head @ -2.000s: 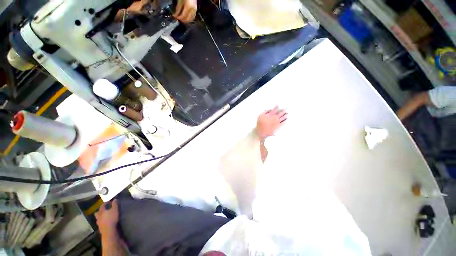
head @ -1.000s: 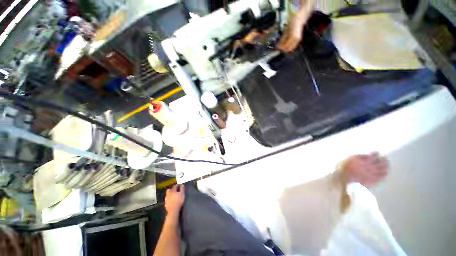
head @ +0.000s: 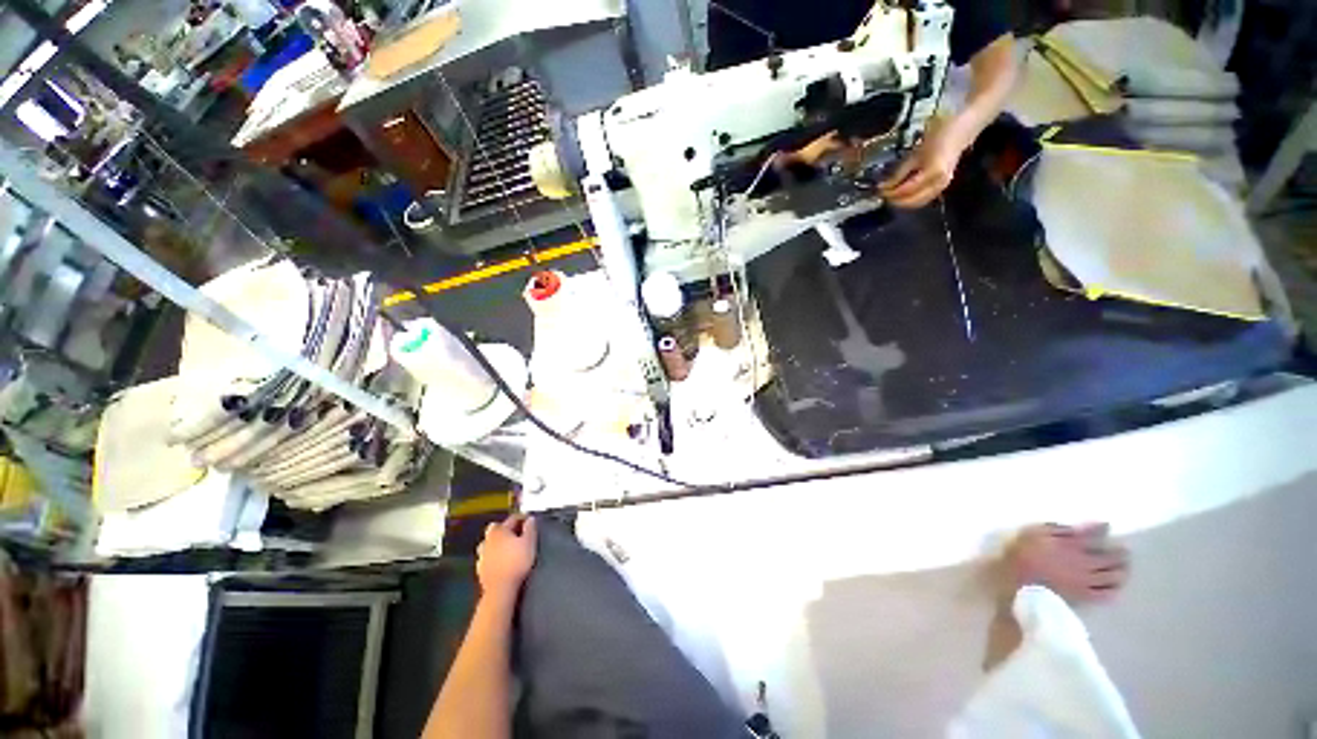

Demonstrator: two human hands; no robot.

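My left hand (head: 506, 552) is at the corner of the worktable, by the base of the thread stand; its fingers are curled at the white edge. My right hand (head: 1070, 562) lies flat on the pale worktable top (head: 924, 635), with nothing seen in it. Beyond the table edge stands a white-cream sewing machine (head: 679, 159). Another person's hands (head: 924, 171) are at its needle area. A cream panel with a yellow edge (head: 1148, 224) lies right of the machine on the black bed cover (head: 924, 347).
Thread cones with a red top (head: 566, 318) and a green top (head: 442, 370) stand left of the machine. A black cable (head: 542, 426) curves past them. Stacked panels (head: 311, 404) lie on a side table at the left. A pale pole (head: 217, 311) crosses the left side.
The view has swung left and up, bringing the stacked panels and more of the machine into sight. My left hand stays at the table corner and my right hand stays on the tabletop.
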